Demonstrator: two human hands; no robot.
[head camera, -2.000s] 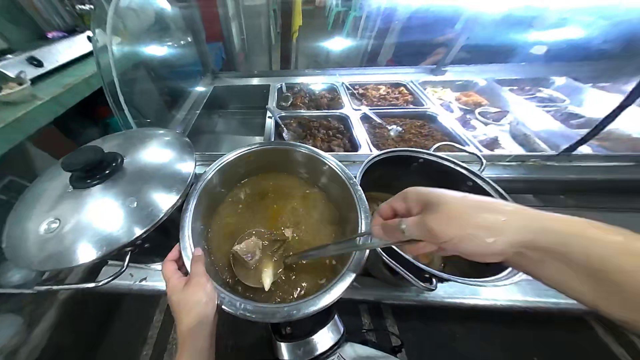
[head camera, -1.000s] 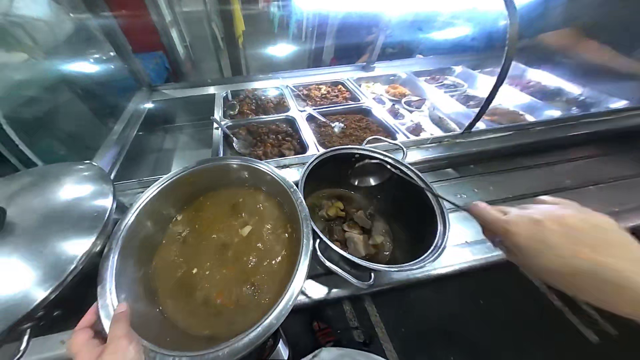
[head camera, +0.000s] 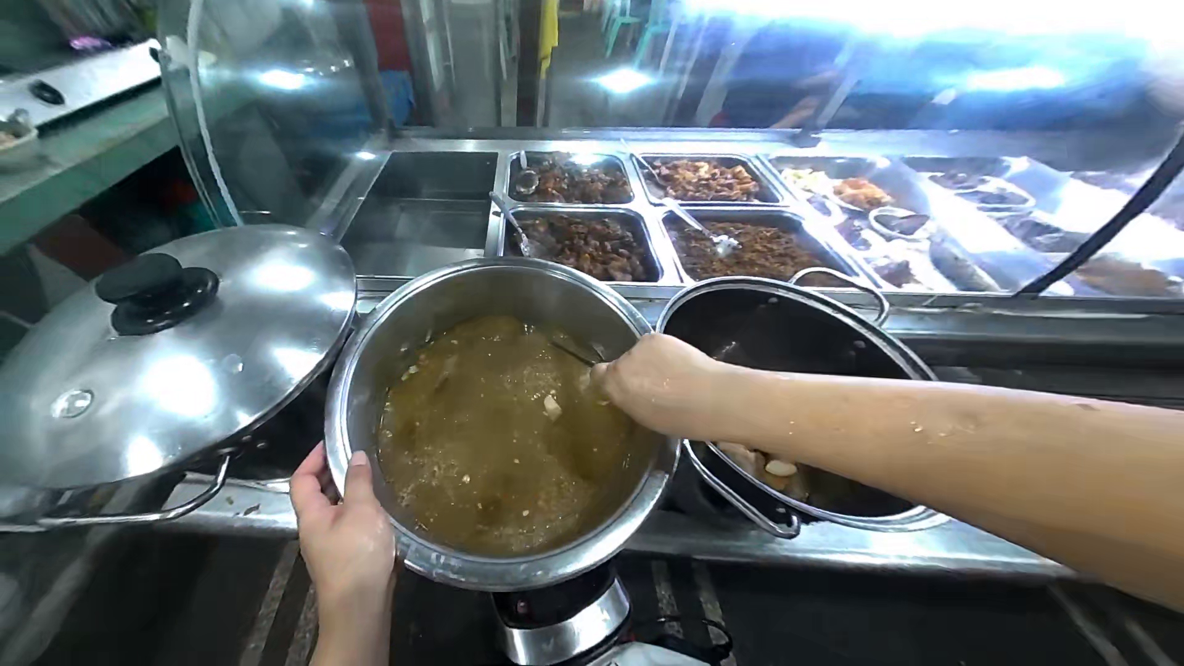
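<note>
A wide steel pot (head camera: 500, 266) of cloudy brown soup (head camera: 499, 435) stands in the middle. Its left rim is gripped by my left hand (head camera: 347, 518), thumb on top. My right hand (head camera: 652, 384) reaches over the pot's right side, closed on a ladle (head camera: 575, 351) whose handle slants into the soup; its bowl is sunk out of sight. Beneath my right forearm is a second, dark-walled pot (head camera: 786, 324), with pieces of meat and some broth (head camera: 782, 470) at its bottom. My arm hides part of it.
At the left, a steel lid (head camera: 231, 370) with a black knob covers another pot. Behind are steel trays of cooked dishes (head camera: 592, 245) with serving spoons, beside an empty well (head camera: 421, 227). A glass guard (head camera: 268, 120) rises behind. A black cable (head camera: 1110, 222) hangs at the right.
My right hand and the ladle have moved left from the dark pot to the soup pot, where the ladle's bowl is now under the soup. My left hand has stayed on the rim.
</note>
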